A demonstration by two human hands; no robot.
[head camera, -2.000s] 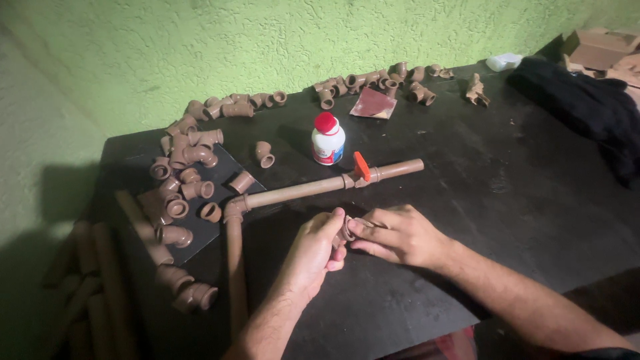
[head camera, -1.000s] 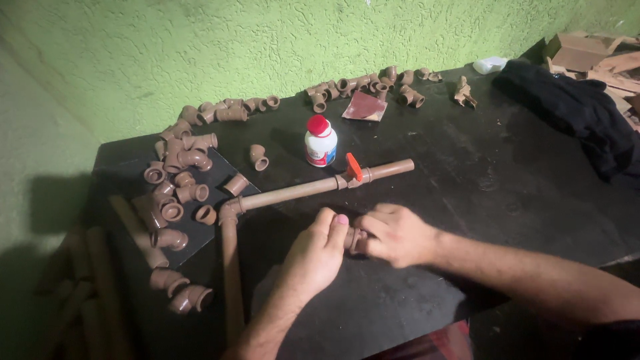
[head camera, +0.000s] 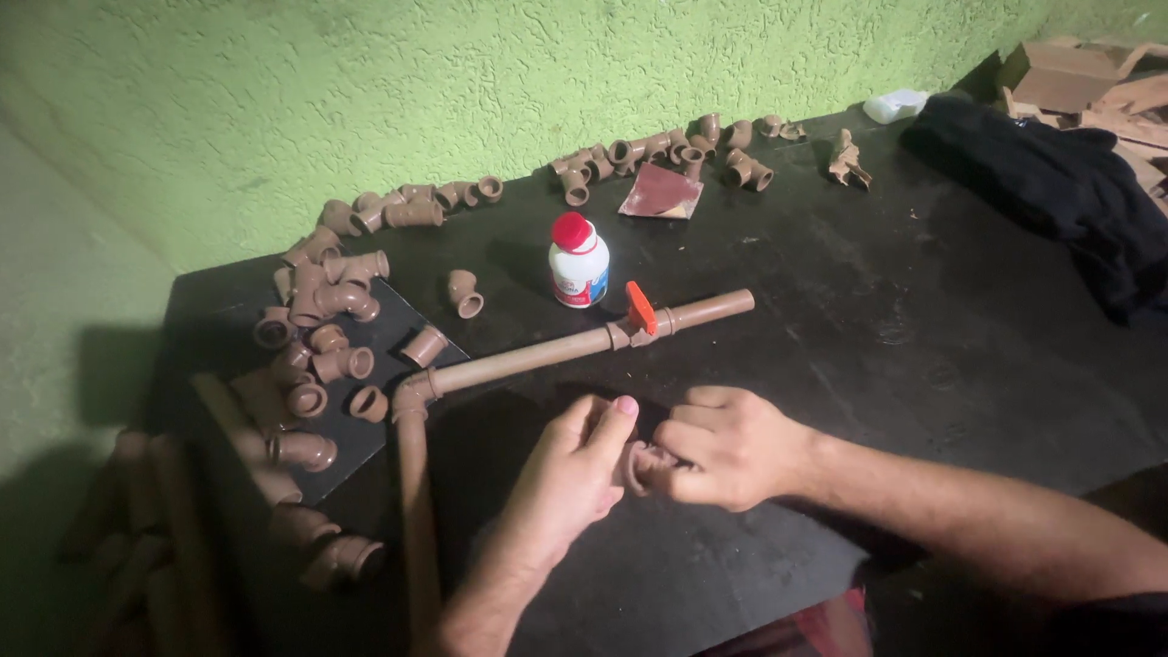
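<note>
Between my two hands is a brown PVC pipe fitting (head camera: pixel 639 467), its round rim facing my left hand. My left hand (head camera: pixel 577 465) grips its left side, thumb up; the fingers hide part of it. My right hand (head camera: pixel 725 447) has its fingertips at the fitting's right side, perhaps inside it; blur hides the detail. Behind them lies a brown pipe assembly (head camera: pixel 525 359) with an elbow (head camera: pixel 416 392) at its left corner and a valve with an orange handle (head camera: pixel 641 308). A white plastic bottle with a red cap (head camera: pixel 579 265) stands upright just behind the pipe.
Many loose brown fittings (head camera: pixel 342 301) lie at the left and along the green wall. A sheet of reddish sandpaper (head camera: pixel 662 192) lies at the back. Black cloth (head camera: pixel 1049 182), a clear plastic container (head camera: pixel 895 107) and torn cardboard (head camera: pixel 1068 78) are at the right. Loose pipes (head camera: pixel 246 438) lie at the left edge.
My hands have turned and shifted around the fitting, and its rim now shows between them. The pipe assembly and the bottle have stayed in place on the table.
</note>
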